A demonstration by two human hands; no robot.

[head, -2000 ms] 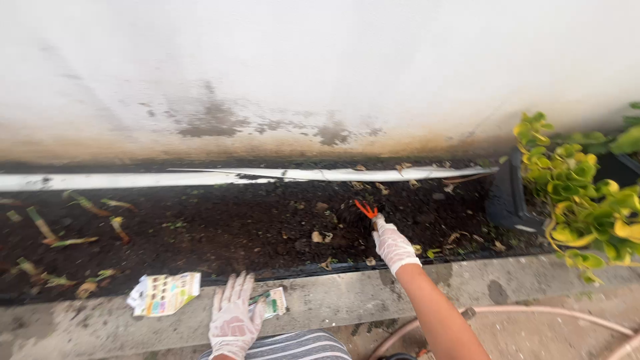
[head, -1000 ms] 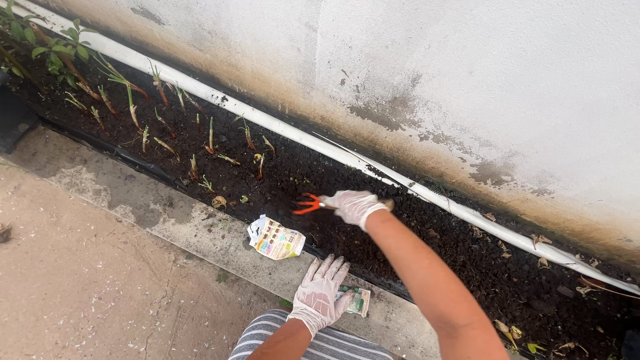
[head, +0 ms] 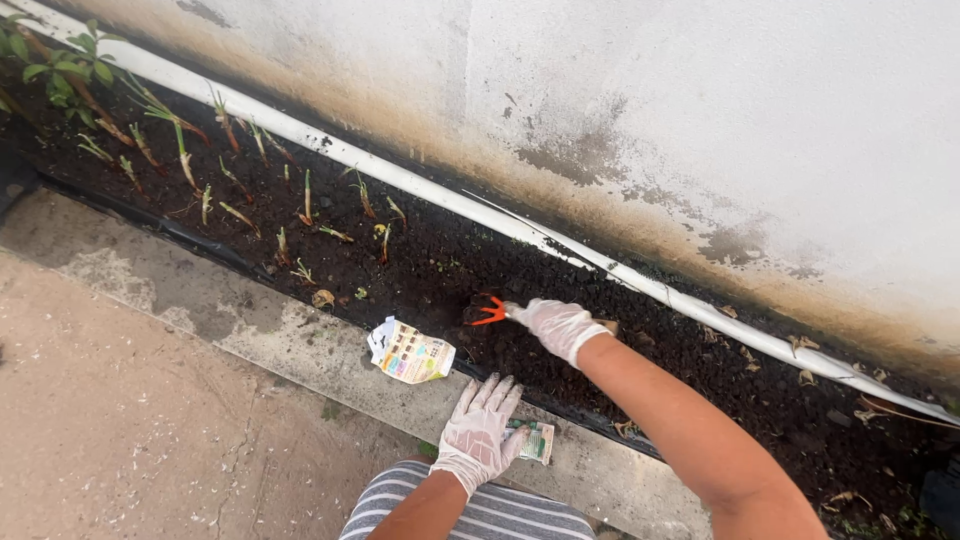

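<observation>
My right hand (head: 559,326), in a thin translucent glove, grips a small hand rake (head: 491,310) with orange tines and a wooden handle. Its tines touch the dark soil (head: 431,289) of the narrow bed. My left hand (head: 480,431), gloved too, rests flat with fingers spread on the concrete curb (head: 300,352). A green and white seed packet (head: 537,442) lies beside its thumb, partly covered. To the left of that hand, a torn, printed paper packet (head: 412,352) lies on the curb by the soil.
Several cut green onion stalks (head: 307,196) stand in the soil at left, with a leafy plant (head: 71,67) beyond. A white pipe (head: 427,191) runs along the stained white wall (head: 712,112). Black plastic sheeting (head: 202,244) lines the bed's near edge. Dry leaves (head: 804,343) lie at right.
The view has swung strongly to the left since the first frame. My right hand, with the rake, has moved left along the bed, near the printed packet. My left hand still rests on the curb.
</observation>
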